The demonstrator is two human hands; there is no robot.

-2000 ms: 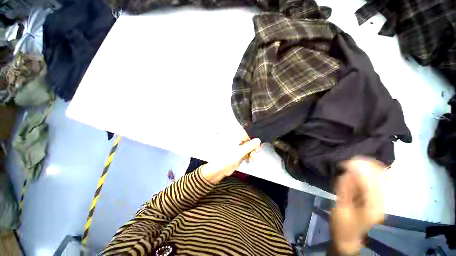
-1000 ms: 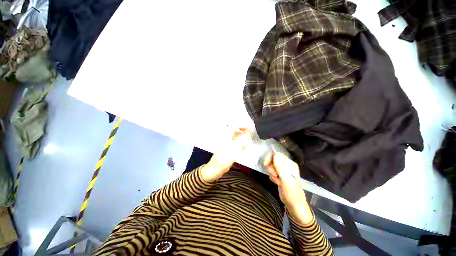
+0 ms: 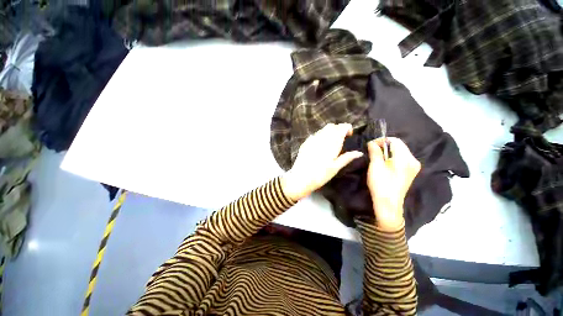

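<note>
A plaid garment [image 3: 330, 102] in dark brown check with thin cream lines lies crumpled on the white table, its plain dark lining [image 3: 410, 114] turned out on the right. My left hand [image 3: 321, 159] is on the garment's middle, thumb and fingers apart around a dark fold; whether it grips the cloth is unclear. My right hand [image 3: 392, 173] is closed on small metal snips [image 3: 385, 133], their thin tips pointing up over the dark lining. The cloth between the two hands is dark and its details cannot be made out.
More plaid cloth [image 3: 228, 21] lies along the table's far edge. Plaid heaps [image 3: 500, 49] lie at the far right, with another dark pile [image 3: 531, 176] below. Navy cloth [image 3: 77, 80] and olive clothing [image 3: 15, 179] are at the left. The white table's near edge [image 3: 204, 208] runs before me.
Both hands have moved from the table's near edge up onto the garment. The snips now show in my right hand. The camera view has shifted, showing more of the far plaid cloth.
</note>
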